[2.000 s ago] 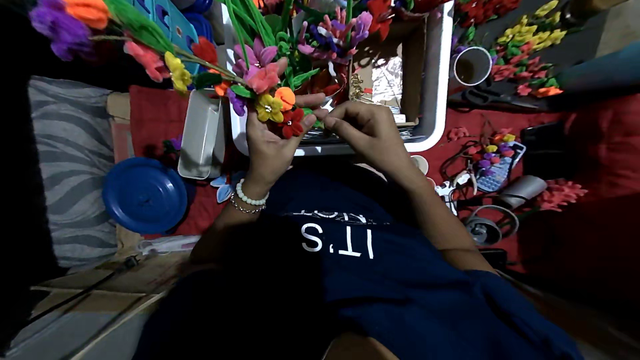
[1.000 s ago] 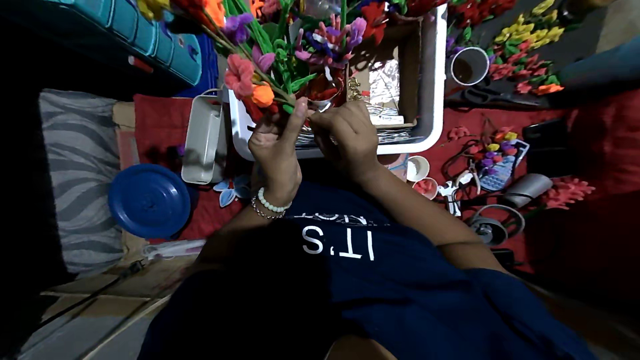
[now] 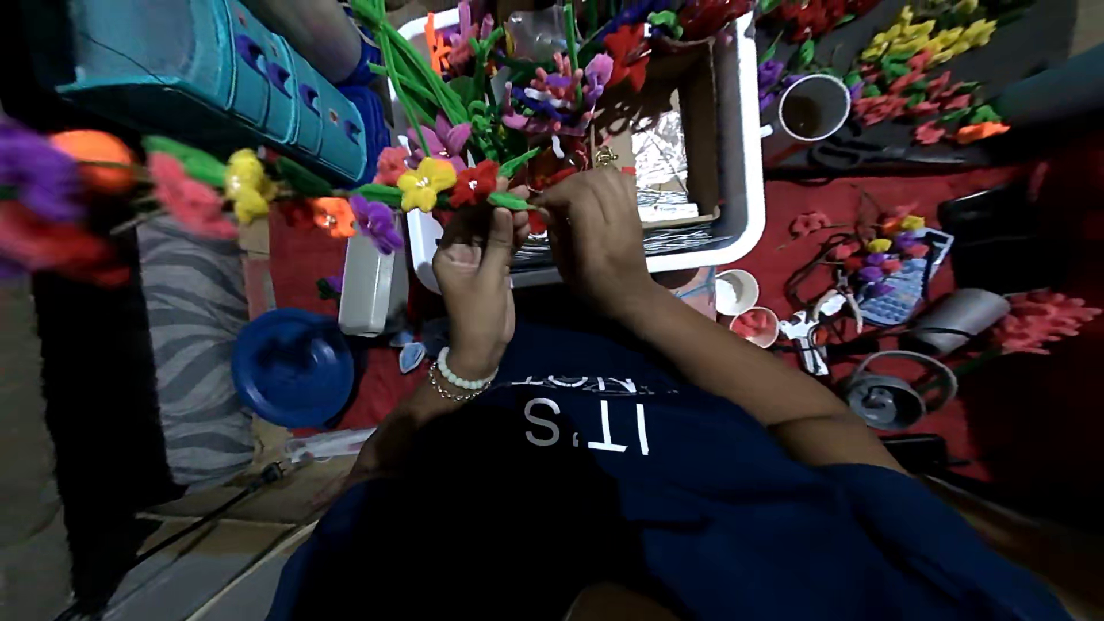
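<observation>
A long garland of pipe-cleaner flowers (image 3: 427, 183) in yellow, red, orange and purple runs leftward from my hands across the upper left of the view. My left hand (image 3: 479, 259), with bead bracelets on its wrist, holds the garland near its red flower. At its right end, by a green leaf (image 3: 509, 201), the fingertips of my right hand (image 3: 595, 228) pinch the tip of the stem. Both hands are over the near rim of a white plastic basin (image 3: 749, 172). Inside the basin are a cardboard box (image 3: 705, 129), wires and more fuzzy flowers and green stems.
Teal drawers (image 3: 285, 95) stand at upper left, with a blue round lid (image 3: 293, 366) and a grey container (image 3: 366, 289) below. On the right lie a mug (image 3: 812, 108), small cups (image 3: 753, 326), pliers (image 3: 806, 332), scissors (image 3: 841, 155) and further flowers on red cloth.
The garland, angled steeply upward a second ago, now stretches out to the left, much as it did two seconds ago. Both hands stay together at its end.
</observation>
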